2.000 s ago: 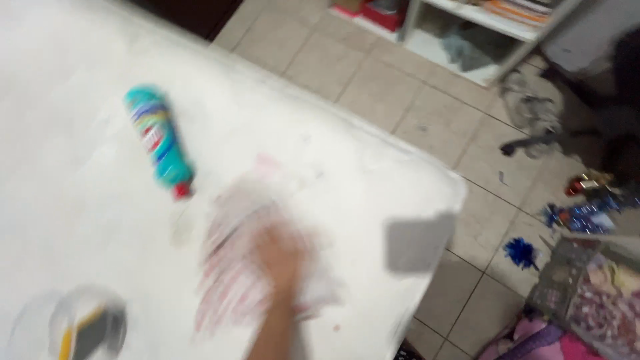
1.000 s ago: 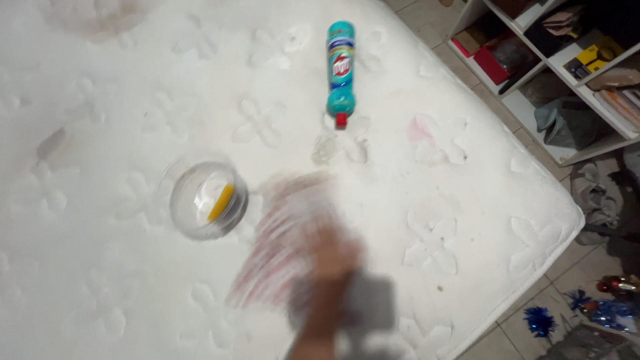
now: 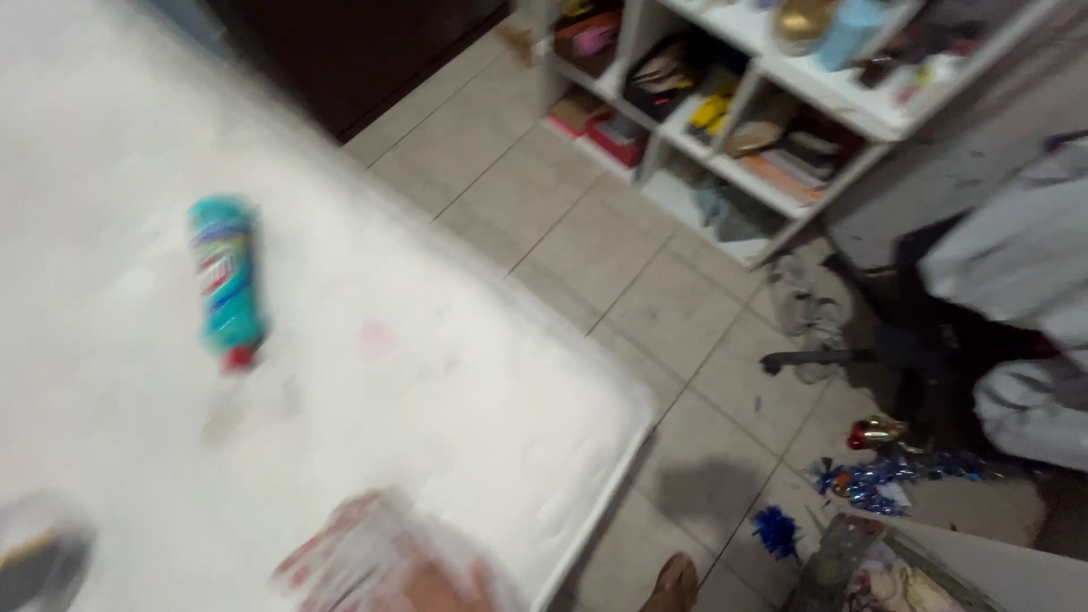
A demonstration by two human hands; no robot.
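A white mattress (image 3: 493, 408) fills the left side of the head view. My right hand (image 3: 446, 586), blurred and cut off by the bottom edge, lies over a patch with red smears (image 3: 348, 544); whether it holds anything cannot be told. Up and left of it, a teal plastic bottle (image 3: 228, 272) with a red cap lies on the mattress, the cap toward the bottom. A clear round bowl (image 3: 76, 518) with a yellow and dark thing inside is partly visible at the lower left. A faint pink spot (image 3: 376, 337) marks the mattress right of the bottle. My left hand is out of view.
Beyond the mattress edge lies a tiled floor (image 3: 586, 246). A white cubby shelf (image 3: 765, 183) stands at the top. At right are a chair base (image 3: 820, 361), shoes (image 3: 795, 293), blue tinsel (image 3: 775, 531) and a box of fabric (image 3: 901, 586). A foot (image 3: 676, 582) shows at the bottom.
The view has swung toward the floor and shelf. My right hand stays over the red-smeared patch, blurred in all the frames. The bottle remains lying on the mattress.
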